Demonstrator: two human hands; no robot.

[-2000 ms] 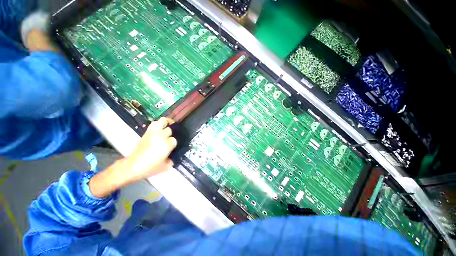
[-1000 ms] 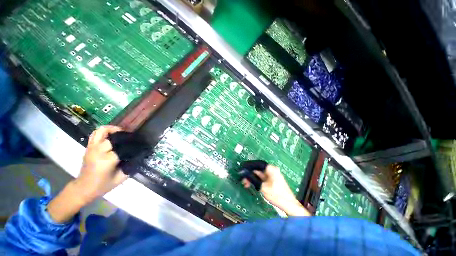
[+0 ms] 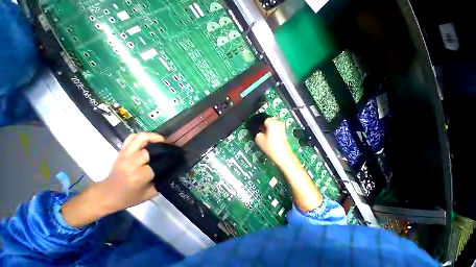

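Observation:
A green printed circuit board (image 3: pixel 229 174) with white outlines lies in its black carrier in front of me. My left hand (image 3: pixel 133 174) is at the near left corner of this carrier, with black finger coverings; whether it grips anything is hidden. My right hand (image 3: pixel 272 138) is over the board's upper left part, its black-covered fingertips close to the surface; any small part in them is hidden. A reddish-brown crossbar (image 3: pixel 195 125) with a pale green label lies between this board and a second board (image 3: pixel 151 57) at the upper left.
A silver conveyor rail (image 3: pixel 292 96) runs along the far side and a near rail (image 3: pixel 78 130) on my side. Behind are bins of pale green parts (image 3: pixel 322 94), blue parts (image 3: pixel 371 122) and white-tipped parts (image 3: pixel 365 180). A blue sleeve (image 3: pixel 18 62) is at the upper left.
My right hand has come into view and moved up across the board towards the crossbar. My left hand, first bent at the carrier edge, now shows black finger coverings. The view has shifted and turned.

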